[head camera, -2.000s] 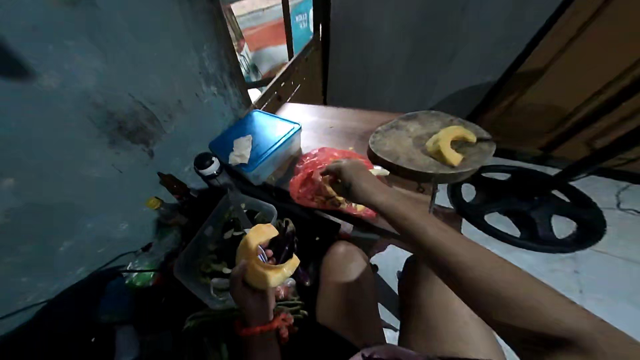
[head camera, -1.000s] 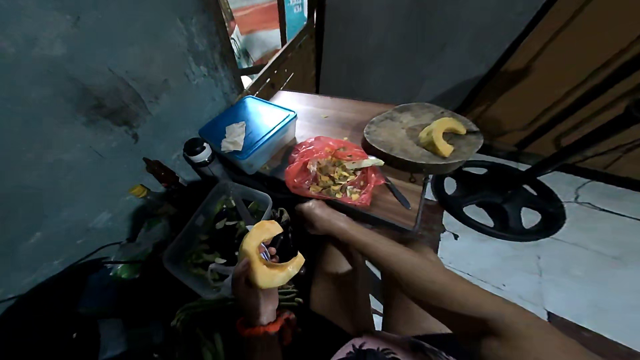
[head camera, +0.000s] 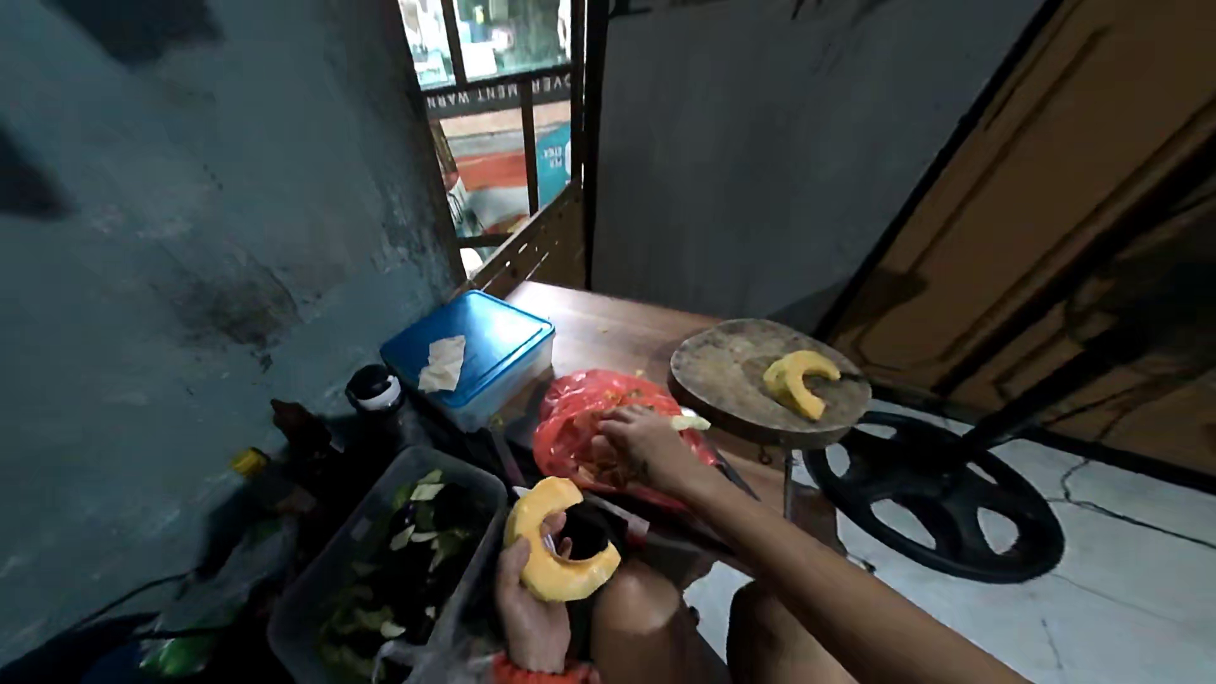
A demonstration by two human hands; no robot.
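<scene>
My left hand (head camera: 534,603) is closed around a curved, C-shaped piece of yellow-orange pumpkin (head camera: 559,575) at the lower middle. My right hand (head camera: 646,442) reaches into a red plastic bag (head camera: 568,399) on the table; its fingertips are down among scraps, and whether they hold anything cannot be told. A knife (head camera: 736,475) lies at the right side of the bag, partly hidden. More curved pumpkin pieces (head camera: 790,380) rest on a round wooden chopping board (head camera: 717,366) to the right.
A clear plastic tub (head camera: 475,470) with cut greens stands at the lower left. Behind it are a blue-lidded container (head camera: 499,328) with a crumpled cloth or paper on top and a dark bottle (head camera: 375,389). The wooden table (head camera: 608,318) meets the wall. A black wheel-shaped base (head camera: 950,560) stands on the floor at right.
My right hand has moved from the near edge of the table back into the red bag, where it also was two seconds ago. The left hand keeps the pumpkin piece. The view has tilted up.
</scene>
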